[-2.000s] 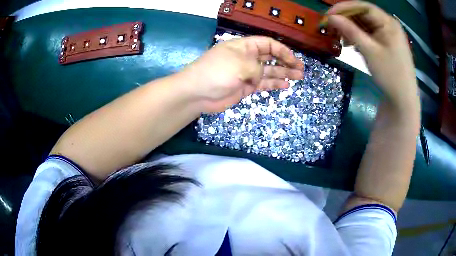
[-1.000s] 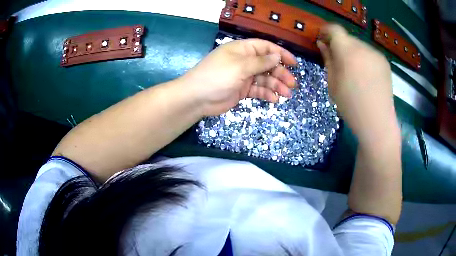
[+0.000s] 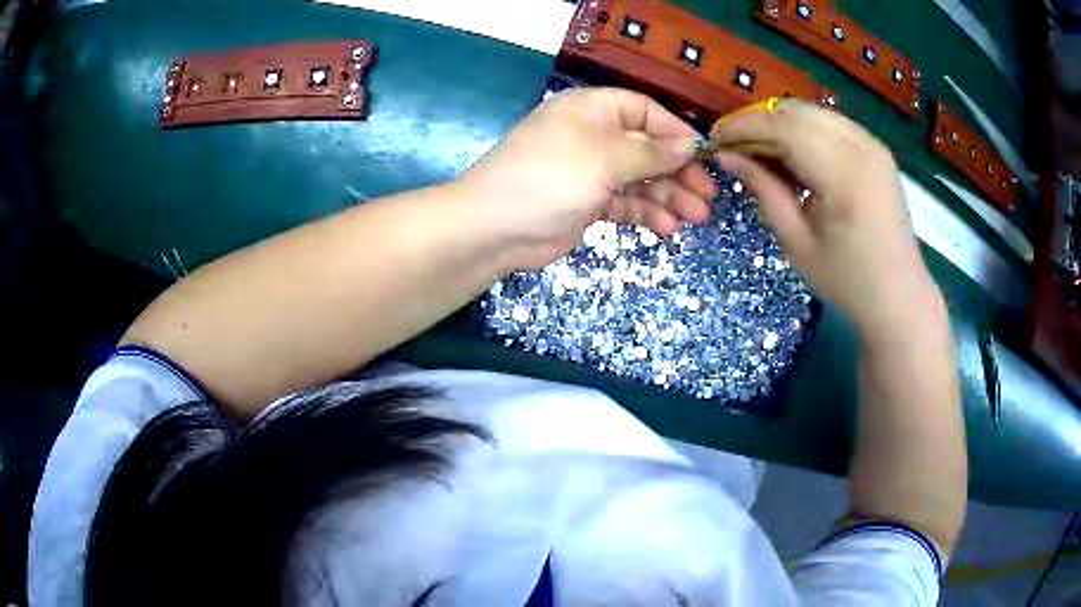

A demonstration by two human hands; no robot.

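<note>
My left hand [image 3: 593, 166] is over the tray of small silvery metal parts [image 3: 664, 320], thumb and forefinger pinching a tiny silvery part [image 3: 701, 145]. My right hand [image 3: 818, 178] holds a thin yellow-handled tool [image 3: 771, 106], mostly hidden in the fingers. Its tip meets my left fingertips at the small part. A red-brown panel [image 3: 664, 59] lies at the tray's far edge, just beyond my hands, with bright centres in its square openings. Its right end is partly behind my right hand.
Another red-brown panel [image 3: 267, 83] lies at the left on the green surface [image 3: 107, 178]. Two more panels [image 3: 848, 53] [image 3: 974, 157] lie at the far right. A thin dark stick [image 3: 991, 377] lies near the right edge. White strips cross the surface.
My right hand has moved left from the panel's right end to meet my left fingertips. The yellow tool now shows. The panels and tray appear slightly shifted in view.
</note>
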